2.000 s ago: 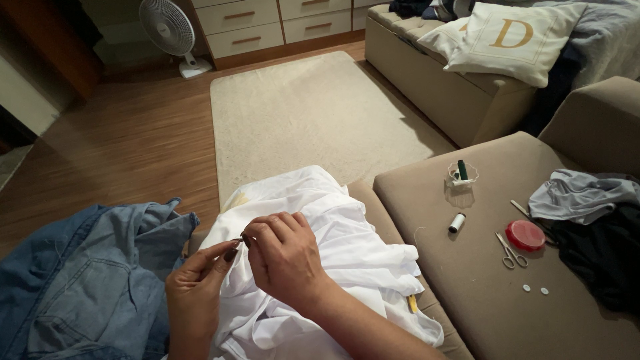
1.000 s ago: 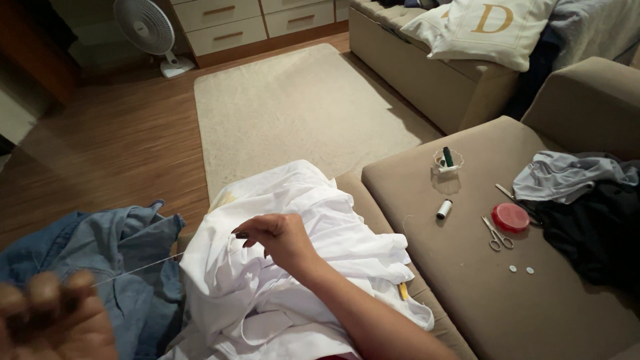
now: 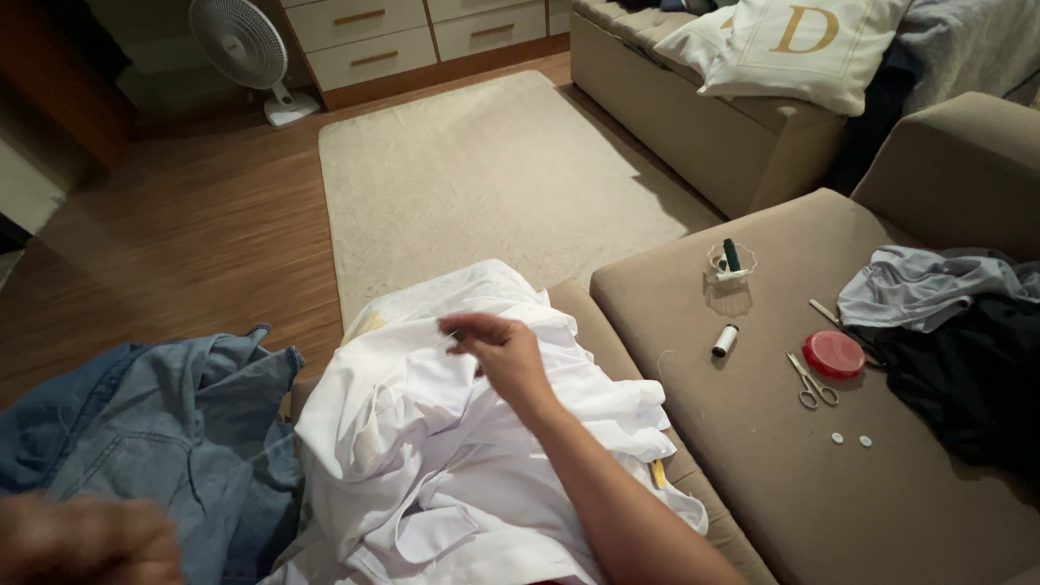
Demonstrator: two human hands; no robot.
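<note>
White fabric (image 3: 390,455) lies bunched over my lap. Above its middle is my right hand (image 3: 496,349), thumb and fingers pinched together; a thin glint shows at the fingertips, too small to name. My left hand (image 3: 89,540) is blurred at the lower left corner, in front of blue denim clothing (image 3: 203,447), its fingers curled. A faint line of thread (image 3: 268,453) crosses the denim between the hands. Whether the left fingers hold the thread is not clear.
On the beige sofa seat at right are a thread spool (image 3: 725,340), small scissors (image 3: 811,380), a round red case (image 3: 834,354), two white buttons (image 3: 865,441), a clear dish (image 3: 731,275) with a dark green spool, and black clothing (image 3: 959,382). A fan (image 3: 240,45) stands beyond.
Two seconds ago both hands were together over the white fabric. My left hand has since moved away to the lower left, while my right hand stays above the fabric.
</note>
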